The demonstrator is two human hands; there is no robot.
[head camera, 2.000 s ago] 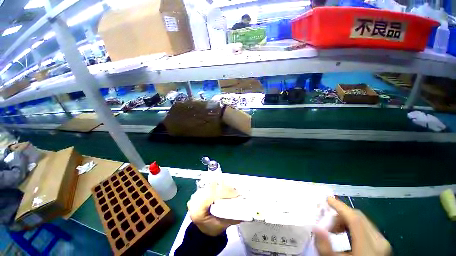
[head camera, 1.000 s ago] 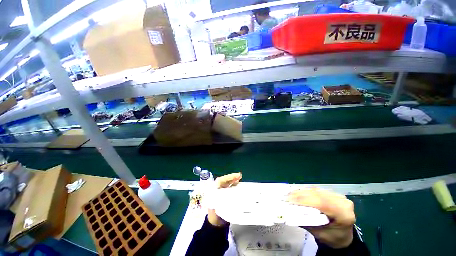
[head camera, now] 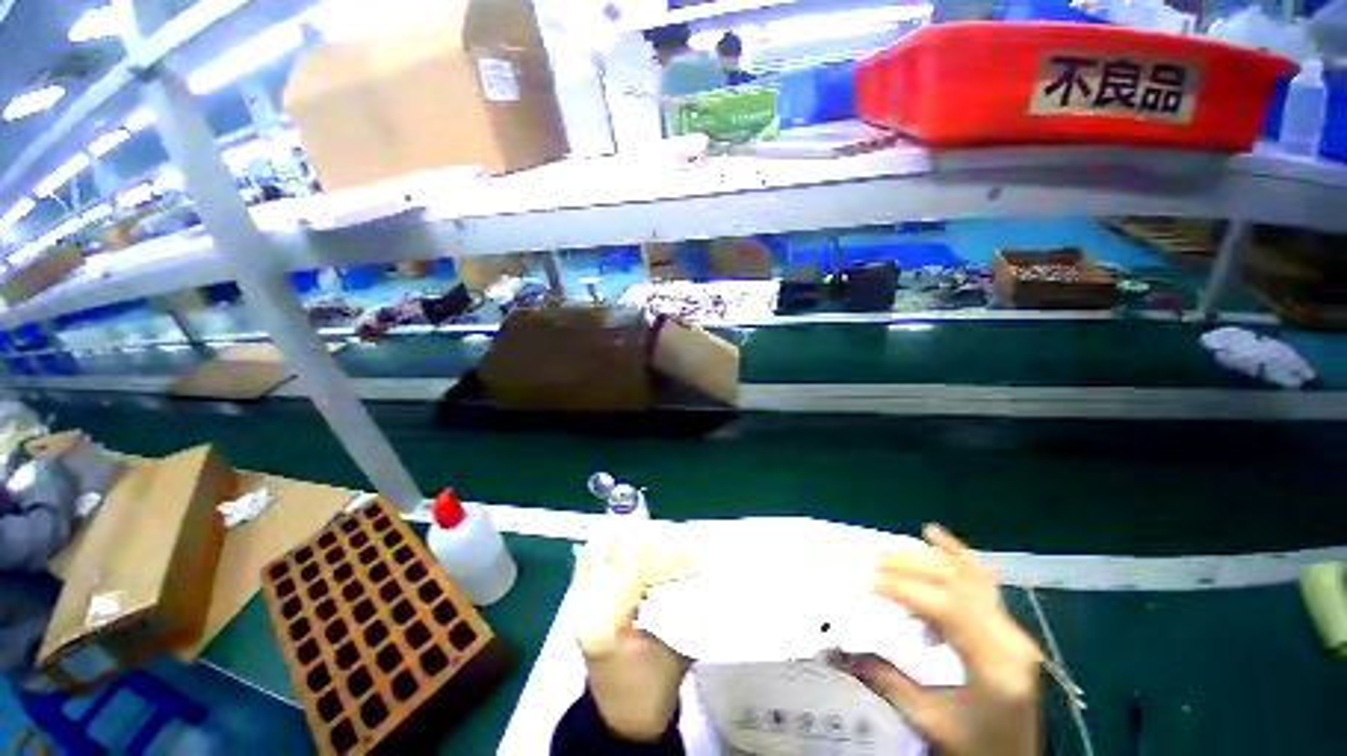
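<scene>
A white plastic housing (head camera: 768,598) is held up near the bottom centre, its narrow side with a small dark dot facing me. Below that side, a face with a row of small printed icons shows. My left hand (head camera: 632,628) grips its left end. My right hand (head camera: 968,643) is on its right end, fingers over the top and thumb near the dark dot. The housing blends into the bright white sheet (head camera: 544,694) under it. A small clear dispenser bottle (head camera: 624,502) with a round metallic top, lid up, stands behind the housing.
Left are a brown compartment tray (head camera: 381,628), a white bottle with red cap (head camera: 471,550) and an open carton (head camera: 141,561). Thin strips (head camera: 1058,665) lie right. Behind runs a green conveyor with a brown box (head camera: 573,359); above, a shelf holds a red bin (head camera: 1071,89).
The right hand has shifted from over the housing's top right to its right end, thumb now at the near side. The left hand still holds the left end. The camera view has shifted slightly.
</scene>
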